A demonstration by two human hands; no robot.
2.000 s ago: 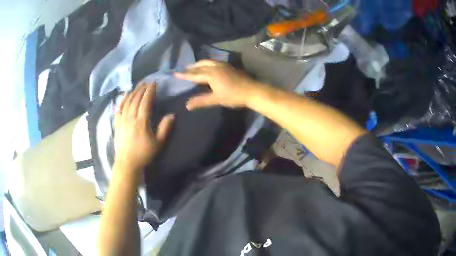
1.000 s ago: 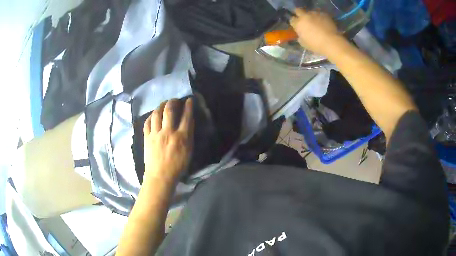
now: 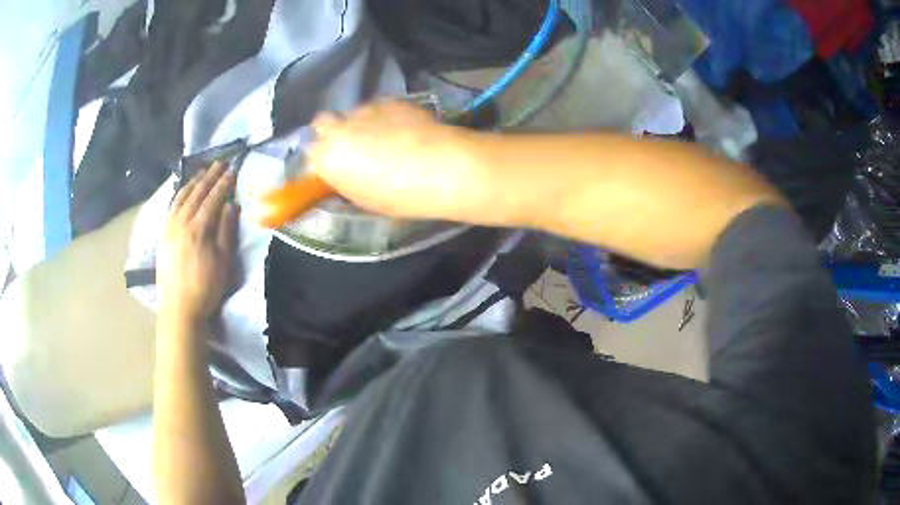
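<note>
The dark garment (image 3: 336, 306) with pale grey backing (image 3: 242, 281) lies spread over the beige padded form. My right hand (image 3: 370, 158) grips the orange handle of the steam iron (image 3: 360, 235), and its silver body rests on or just over the middle of the garment; the exact contact is hidden. My left hand (image 3: 200, 237) lies flat on the garment's left part, fingers near a dark seam edge, left of the iron. It pinches nothing that I can see.
The beige form (image 3: 74, 325) shows at the left. A blue hose (image 3: 523, 64) runs from behind the iron. The iron rest (image 3: 663, 39) is at the far right of the table. A blue basket (image 3: 632, 296) is below the edge. Dark cloth (image 3: 454, 35) lies at the far side.
My right hand has taken the iron from its rest at the far right and brought it left over the garment. My left hand has moved left across the cloth.
</note>
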